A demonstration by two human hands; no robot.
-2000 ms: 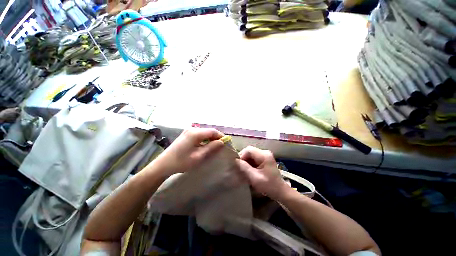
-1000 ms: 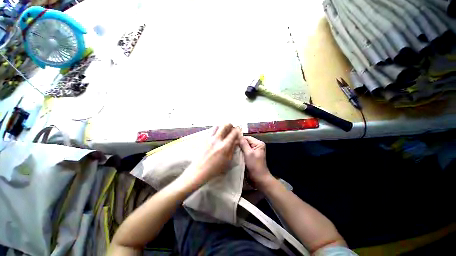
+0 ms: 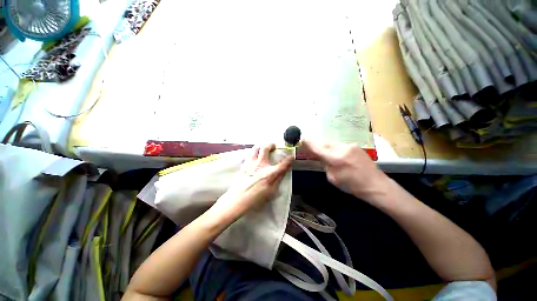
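Note:
A beige tote bag lies over my lap against the bench edge, with a yellow line along its upper left edge and long straps hanging at the right. My left hand holds the bag's corner down on the red strip at the bench edge. My right hand is closed around the hammer, its grip mostly hidden by the hand. The hammer's dark round head is right at the bag corner, beside my left fingertips.
Grey-beige bag pieces are stacked at the right, with thread snips and their cord beside them. A turquoise fan and leopard-print scraps are at the upper left. A bag pile is at the left.
The hammer has left its place on the bench and is now in my right hand, its head at the bag corner. My left hand stays on the bag. The view has shifted toward the bench edge.

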